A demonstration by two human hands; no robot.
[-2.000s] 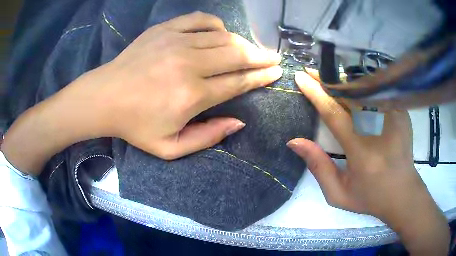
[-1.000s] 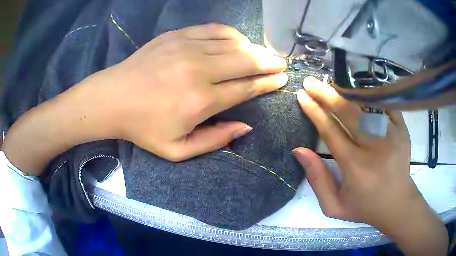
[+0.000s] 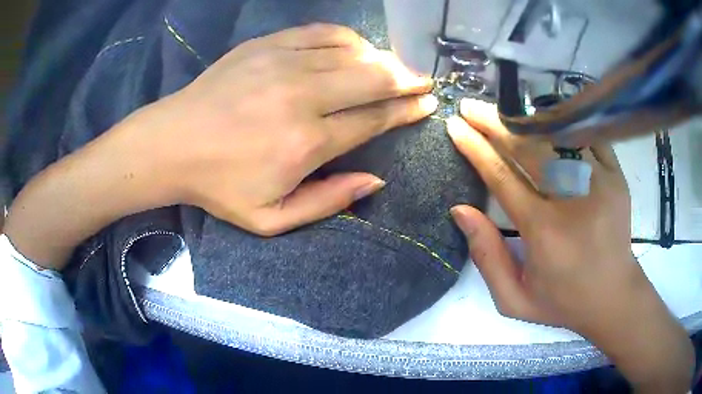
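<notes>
A dark grey garment piece point(image 3: 323, 285) lies on the white table and runs under the sewing machine's needle area point(image 3: 454, 85). A yellow topstitch line point(image 3: 400, 240) crosses its lower part. My left hand point(image 3: 269, 138) lies flat on the cloth, palm down, fingertips beside the needle area, thumb apart. My right hand point(image 3: 554, 238) is on the other side, with fingertips on the cloth close to the needle area and thumb at the cloth's right edge. Neither hand grips the cloth. The presser foot is hard to make out in the glare.
The white machine head point(image 3: 616, 38) fills the upper right, with a blurred dark band across it. A pale knob point(image 3: 567, 177) shows by my right hand. A tape measure point(image 3: 369, 358) follows the curved table edge. More dark cloth point(image 3: 100, 100) is bunched at left. Blue material point(image 3: 154, 365) shows below.
The view has shifted slightly. The yellow line near the needle is now mostly hidden at my fingertips. Both hands keep nearly the same pose on the cloth.
</notes>
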